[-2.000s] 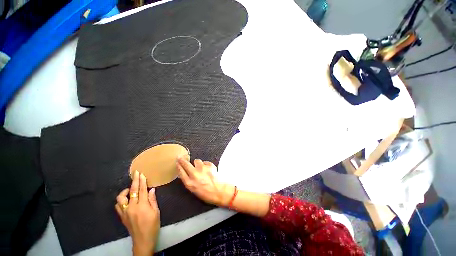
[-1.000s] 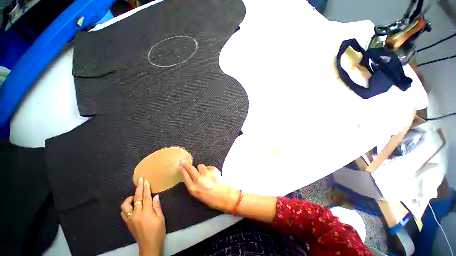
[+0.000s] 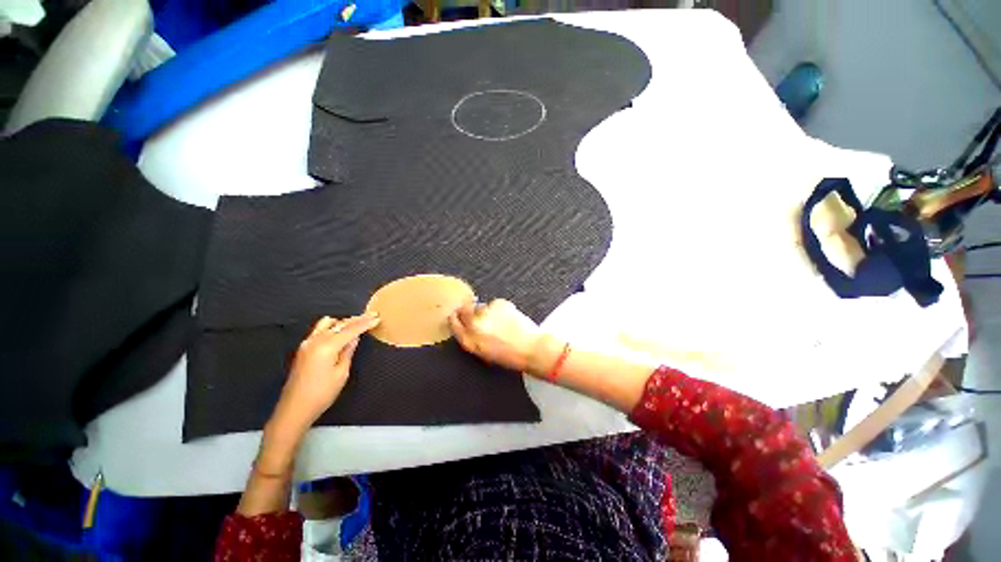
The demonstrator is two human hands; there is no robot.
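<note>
Two dark ribbed sleeve panels lie flat on the white table, the far one (image 3: 417, 82) overlapping or touching the near one (image 3: 274, 263). A thin white chalked oval (image 3: 498, 114) shows on the far panel. A tan oval template (image 3: 415, 312) lies flat on the near panel. My left hand (image 3: 327, 362) has its fingertips on the template's left end, holding it. My right hand (image 3: 496, 333) is at the template's right end, fingers bent and bunched on its edge. Whether it pinches a piece of chalk is hidden.
More dark cloth (image 3: 93, 285) hangs over the table's left end. A blue roll (image 3: 242, 60) runs along the far left edge. A looped navy band (image 3: 867, 247) and an iron with a brown-orange handle (image 3: 953, 195) are at the far right of the white table (image 3: 703, 242).
The view has shifted, so the cloth appears further right and more of the left end shows. My left hand now reaches the template's left end from the side. The template still lies on the near panel.
</note>
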